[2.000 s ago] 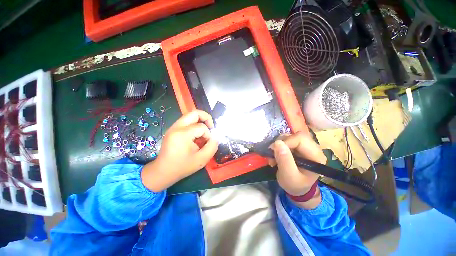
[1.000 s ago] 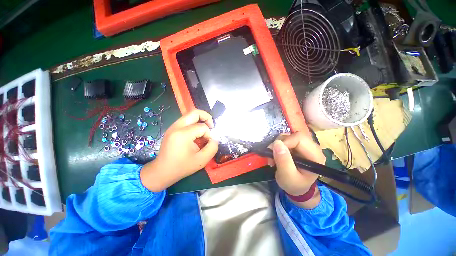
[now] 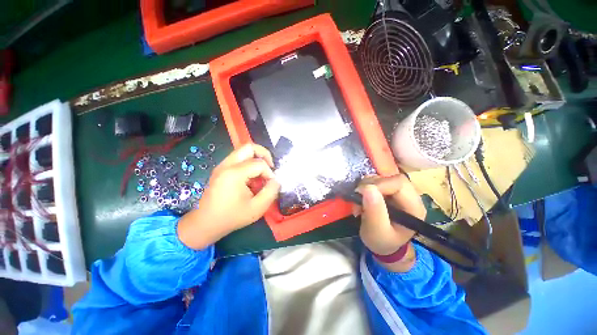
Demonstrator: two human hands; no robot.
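Observation:
A tablet assembly (image 3: 294,98) with a silver-grey rectangle lies inside an orange-red frame (image 3: 226,98). Strong glare covers its near end, the circuit board (image 3: 314,176). My right hand (image 3: 389,212) holds the black soldering iron (image 3: 419,224) like a pen, pointed at the near end; its tip is lost in the glare and dark board. My left hand (image 3: 235,190) is at the tablet's left near edge, thumb and forefinger close together over the board. Whether something thin is pinched between them cannot be told.
Small round components (image 3: 167,186) and two black blocks (image 3: 179,124) with red wires lie left of the frame. A white parts tray (image 3: 65,196) is far left. Right are a fume fan (image 3: 397,62), a white cup (image 3: 461,131) of silvery bits and cardboard (image 3: 510,154). Another orange-red frame (image 3: 229,27) is behind.
The far orange-red frame has moved right along the back. Both hands stay at the tablet's near end, with only slight shifts. The view has shifted slightly.

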